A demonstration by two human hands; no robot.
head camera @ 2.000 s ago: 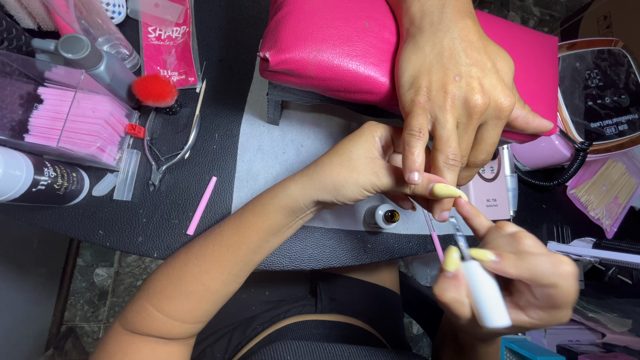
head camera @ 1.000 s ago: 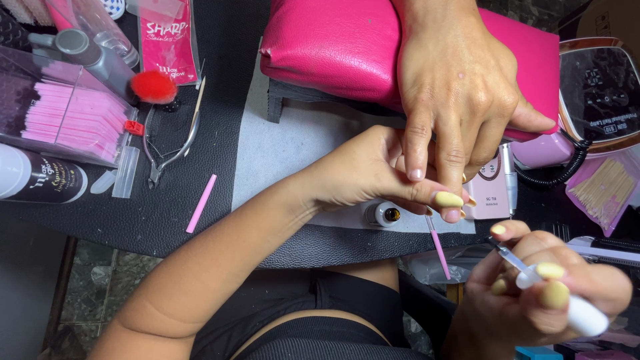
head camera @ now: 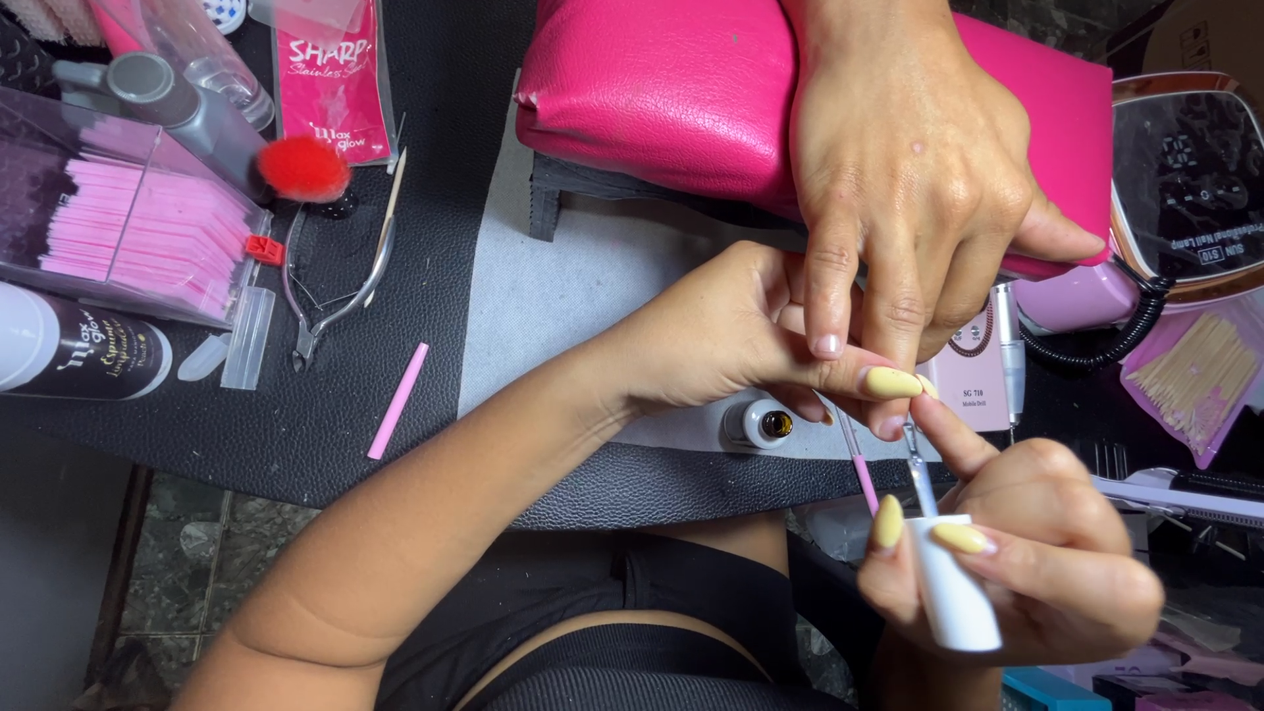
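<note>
My left hand [head camera: 750,326] holds a finger of another person's hand [head camera: 908,188], which rests palm down over a pink padded armrest [head camera: 652,99]. Between thumb and fingers of my right hand [head camera: 1027,553] is a nail polish brush with a white cap [head camera: 956,588]. Its bristles are at the fingertip that my left hand holds, and one of my right fingers touches near my left thumb. An uncapped polish bottle [head camera: 765,425] stands below my left hand. A thin pink-handled tool [head camera: 862,474] shows beside the held finger, its upper part hidden.
At left are a clear box of pink files [head camera: 148,232], cuticle nippers [head camera: 331,316], a red fluffy brush [head camera: 303,169], a pink stick [head camera: 398,400] and a labelled bottle [head camera: 84,346]. At right are a nail lamp [head camera: 1190,178], a pink drill unit [head camera: 973,370] and a bag of wooden sticks [head camera: 1195,380].
My right hand was away to the lower right with the brush one second ago; it has come back to the held finger. My left hand has kept its hold.
</note>
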